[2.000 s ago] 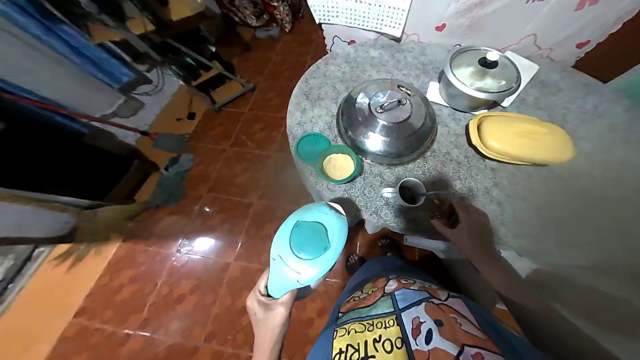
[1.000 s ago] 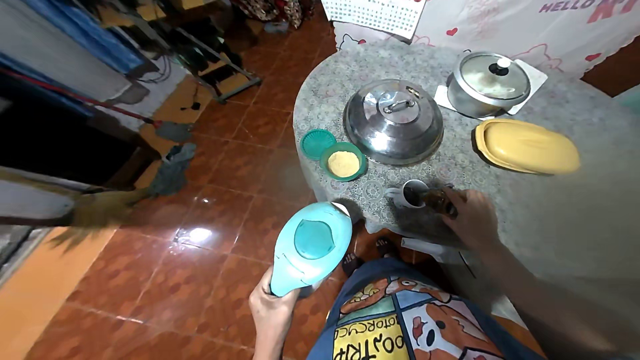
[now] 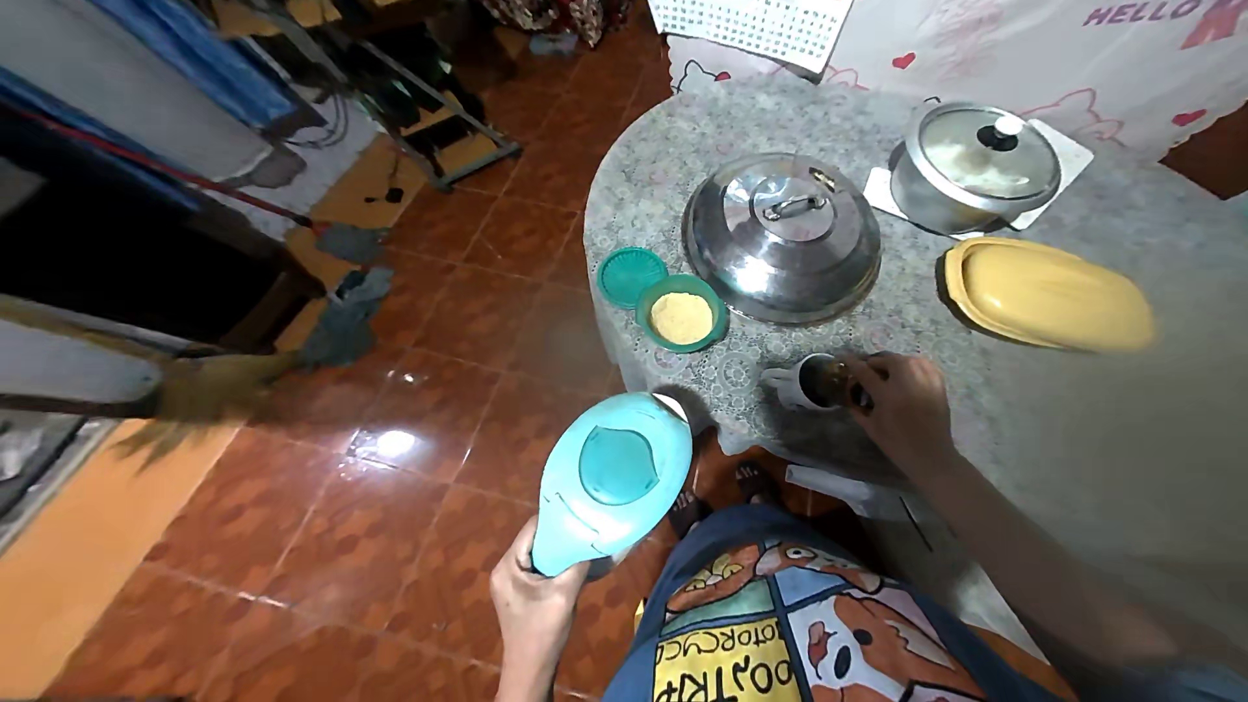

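My left hand (image 3: 541, 575) grips the handle end of a turquoise lidded pitcher (image 3: 619, 468), held over the floor beside the table. My right hand (image 3: 897, 400) holds a small brownish object (image 3: 840, 382), too unclear to name, at the rim of a white mug (image 3: 811, 380). Dark contents show inside the mug. Left of the mug, a green bowl (image 3: 682, 314) holds a pale yellow powder, and its green lid (image 3: 632, 277) lies against it on the tablecloth.
A domed steel lid (image 3: 783, 239) sits behind the bowl on the grey patterned table (image 3: 643, 175). A lidded pot (image 3: 975, 166) stands on a white mat at the back right, near a yellow covered dish (image 3: 1053, 297). A broom (image 3: 210, 390) and a metal stand (image 3: 468, 146) are at the left.
My right hand has moved closer to the mug, and the small brownish object is now over its rim. My left hand still holds the pitcher in about the same place.
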